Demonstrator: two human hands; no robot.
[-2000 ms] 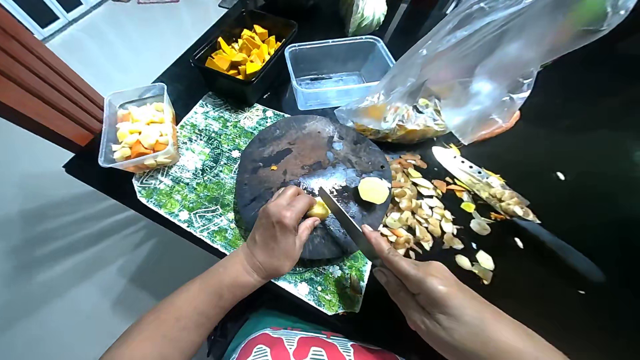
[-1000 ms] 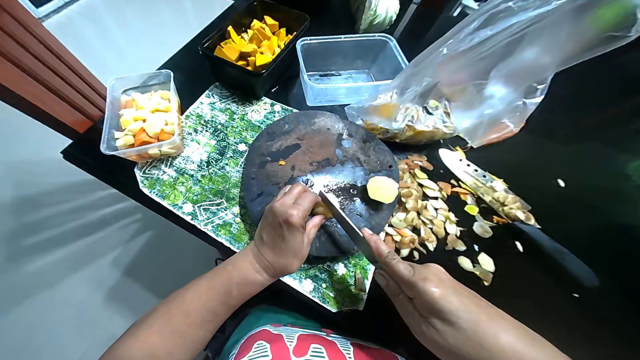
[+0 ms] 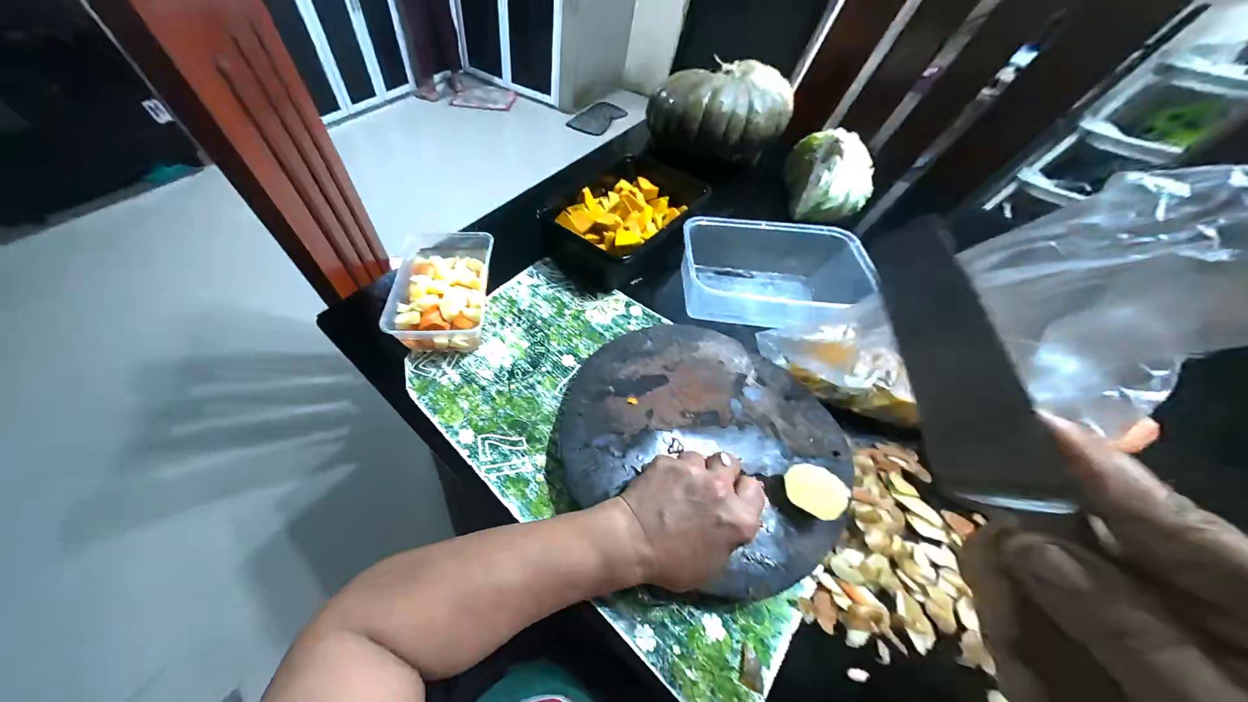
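Observation:
My left hand [image 3: 697,517] rests with curled fingers on a round, dark, worn chopping board [image 3: 673,375]; whatever lies under the fingers is hidden. To its right on the board lies a pale yellow potato piece [image 3: 817,491], apart from the hand. My right hand [image 3: 1111,575], close to the camera and blurred, holds a knife with a wide dark blade [image 3: 960,380] raised at the right of the board, its tip pointing up. Vegetable peelings [image 3: 902,556] are heaped on the table beside the board. A tiny orange bit [image 3: 632,401] sits on the board.
A tub of pale and orange chunks [image 3: 441,297] stands at the left. Behind are a black tray of pumpkin pieces [image 3: 619,219], a clear plastic container [image 3: 780,273], a whole pumpkin [image 3: 721,109] and a cabbage [image 3: 831,175]. A plastic bag [image 3: 1102,283] with scraps is at the right.
My right hand has lifted the knife from the board, up and to the right. My left hand has stayed on the board. The view has tilted up.

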